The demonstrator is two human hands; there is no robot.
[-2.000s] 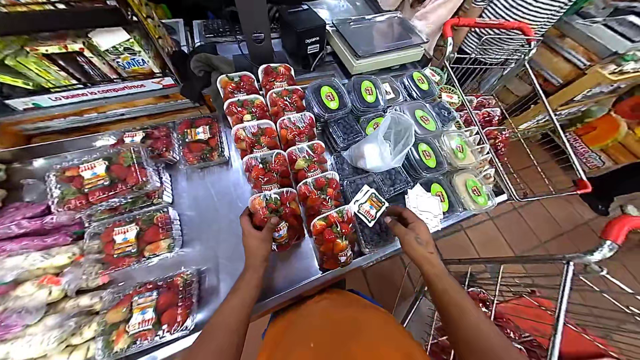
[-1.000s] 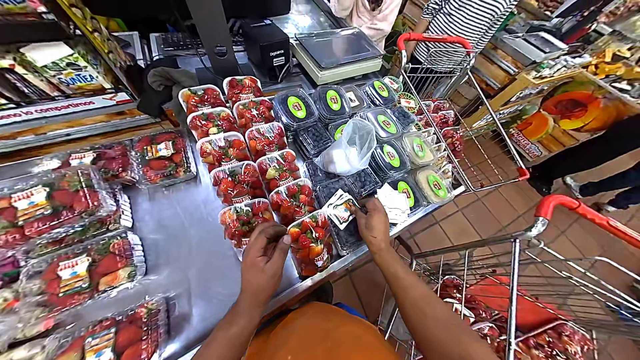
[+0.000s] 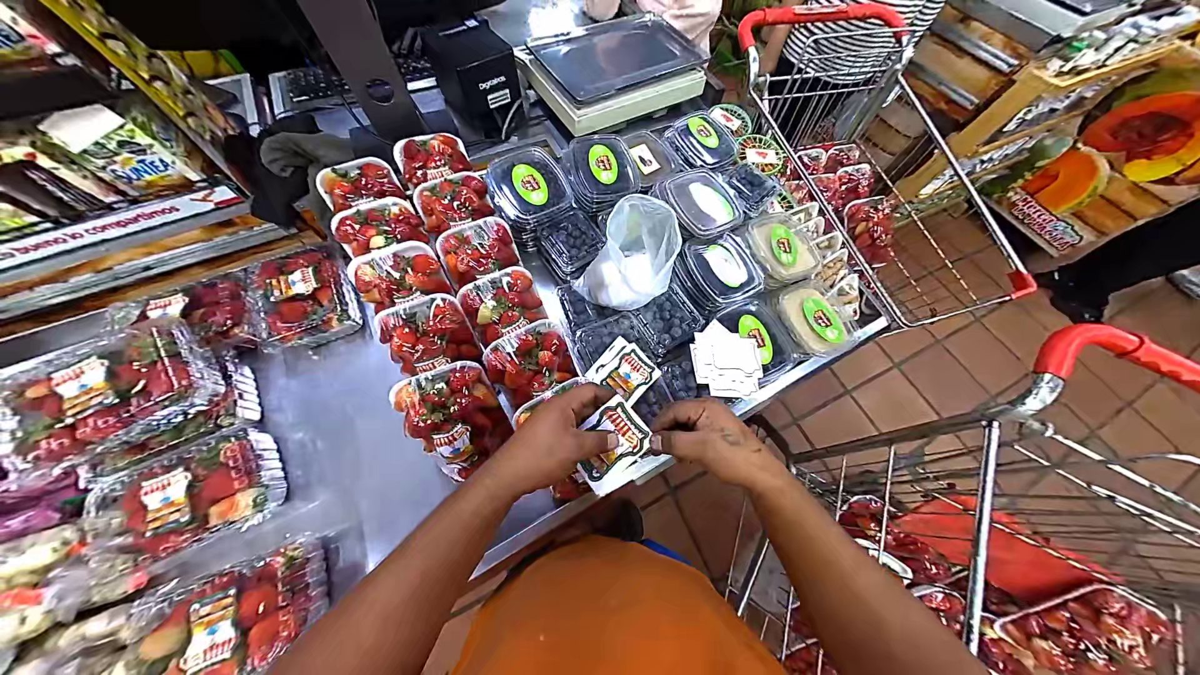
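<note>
My left hand (image 3: 553, 436) pinches a printed label (image 3: 615, 439) between thumb and finger at the table's front edge. My right hand (image 3: 714, 439) touches the right edge of the same label with its fingertips; whether it grips the label too is hard to tell. More labels (image 3: 623, 368) lie just behind, over clear boxes of blueberries (image 3: 667, 319). Two rows of strawberry punnets (image 3: 452, 417) stand left of my hands, the nearest one partly hidden by my left hand. A stack of white paper labels (image 3: 727, 360) rests on the boxes behind my right hand.
A clear plastic bag (image 3: 633, 251) sits on the berry boxes. Behind them stand a scale (image 3: 614, 70) and a black printer (image 3: 476, 80). Wrapped strawberry trays (image 3: 183, 497) lie at left. Shopping carts (image 3: 984, 506) holding red fruit packs stand at right, beside the metal table (image 3: 375, 441).
My left hand has moved from the strawberry punnets to a label, which it now holds. My right hand is now at that label's edge.
</note>
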